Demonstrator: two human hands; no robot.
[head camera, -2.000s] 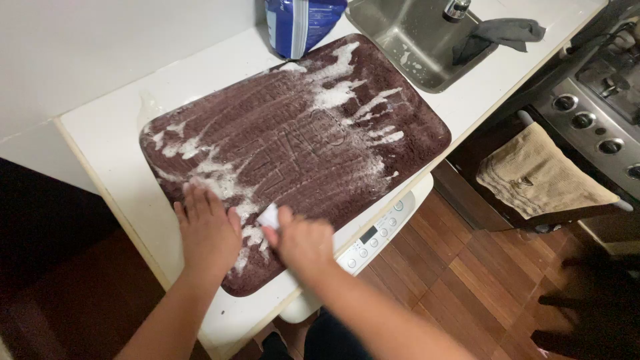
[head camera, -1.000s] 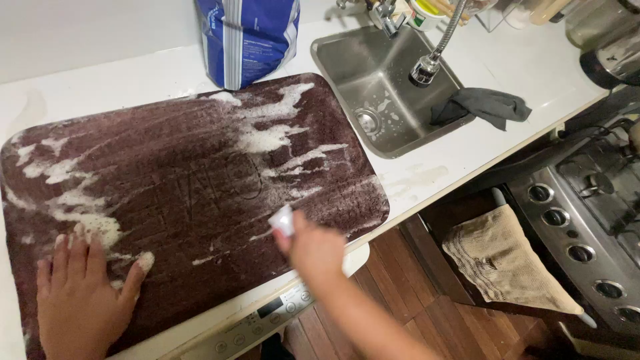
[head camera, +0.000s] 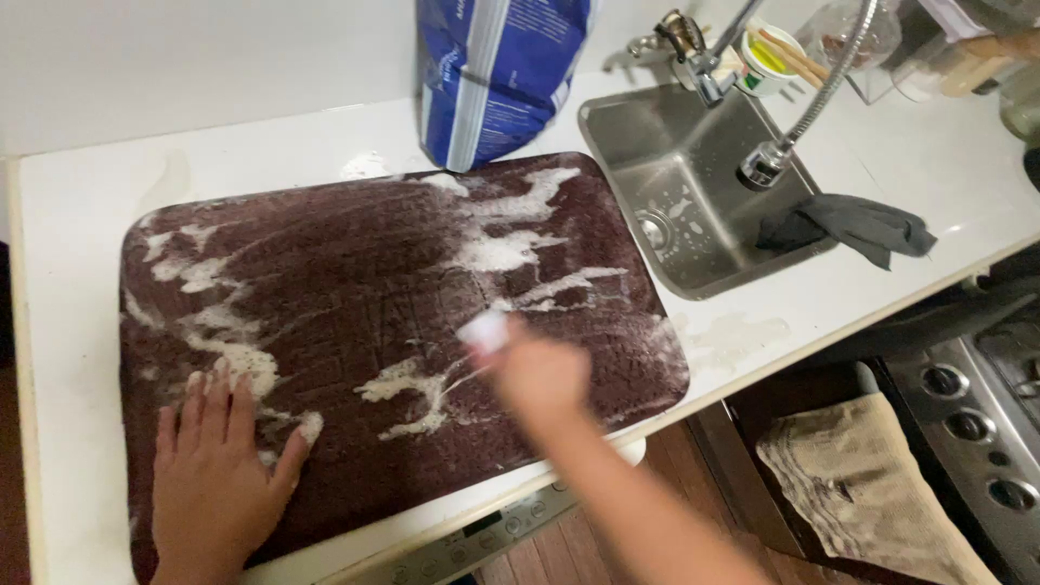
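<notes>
A dark brown bath mat (head camera: 325, 341) with rounded corners lies flat on the white countertop (head camera: 73, 325), streaked with white foam (head camera: 504, 250). Letters pressed into its pile show faintly near the middle. My left hand (head camera: 219, 463) rests palm down on the mat's lower left part, fingers spread, with foam at the fingertips. My right hand (head camera: 540, 370), blurred, is closed around a small white and pinkish object (head camera: 485, 331), perhaps a brush, over the middle of the mat. Whether that object touches the pile cannot be told.
Behind the mat stands a blue plastic bag (head camera: 508, 81). To the right are a steel sink (head camera: 691, 179), a hose faucet (head camera: 765, 162), a dark grey cloth (head camera: 853, 227) and a white tub (head camera: 768, 61). A stove (head camera: 951, 406) and a beige towel (head camera: 853, 479) are at lower right.
The view has shifted a lot. My right hand has moved from beside my left hand to farther right on the mat. More foam streaks show just left of my right hand than one second ago.
</notes>
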